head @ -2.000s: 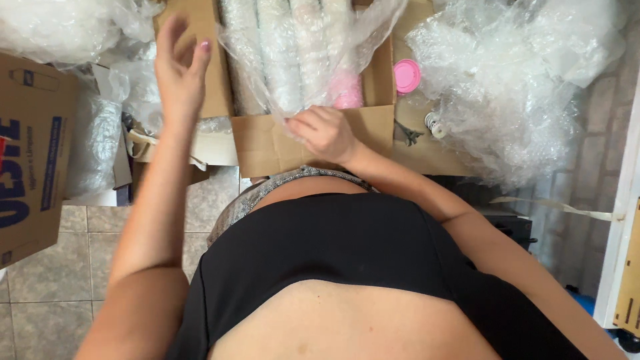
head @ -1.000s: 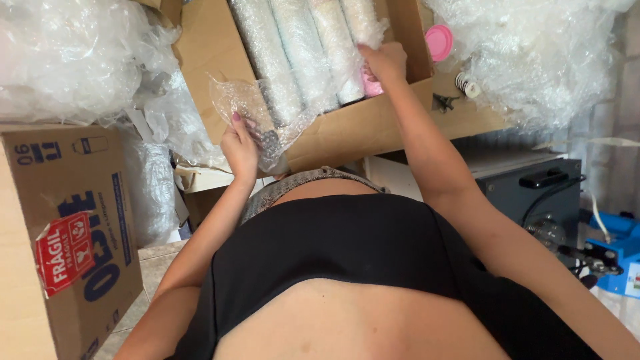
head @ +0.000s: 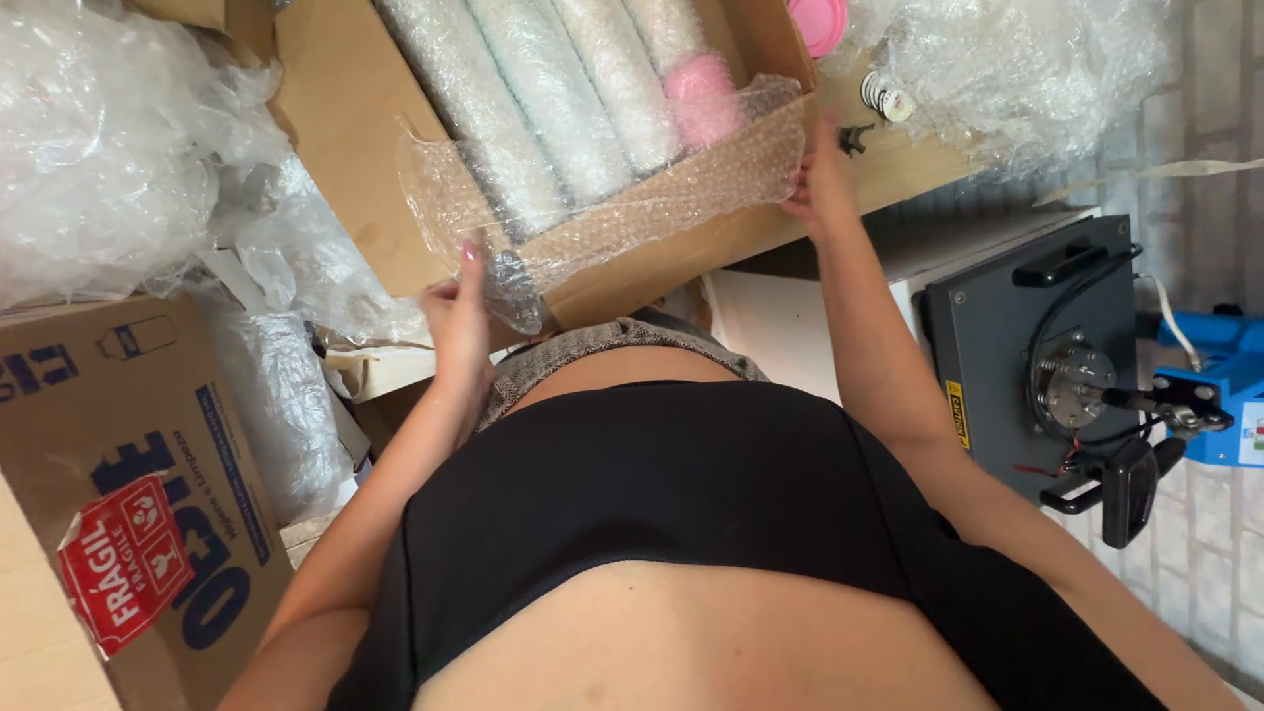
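Note:
An open cardboard box (head: 632, 284) holds several bubble-wrapped rolls (head: 553, 109) side by side, with a pink item (head: 703, 99) at the near right corner. A strip of clear bubble wrap (head: 671, 202) lies stretched across the box's near edge. My left hand (head: 460, 311) grips the strip's left end near the near left corner, thumb up. At the box's right corner, my right hand (head: 822, 183) pinches the other end of the strip with its fingers, which are partly hidden by the box edge.
Heaps of loose bubble wrap lie at the left (head: 99, 148) and upper right (head: 997, 79). A pink round lid (head: 820, 25) and a small spool (head: 887, 97) rest beside the box. A printed carton (head: 148, 494) stands lower left, a dark heat press (head: 1047, 346) at right.
My left hand has come down from above the box's left side to hold the wrap. My right hand has moved from the near edge to the right corner. The view has shifted.

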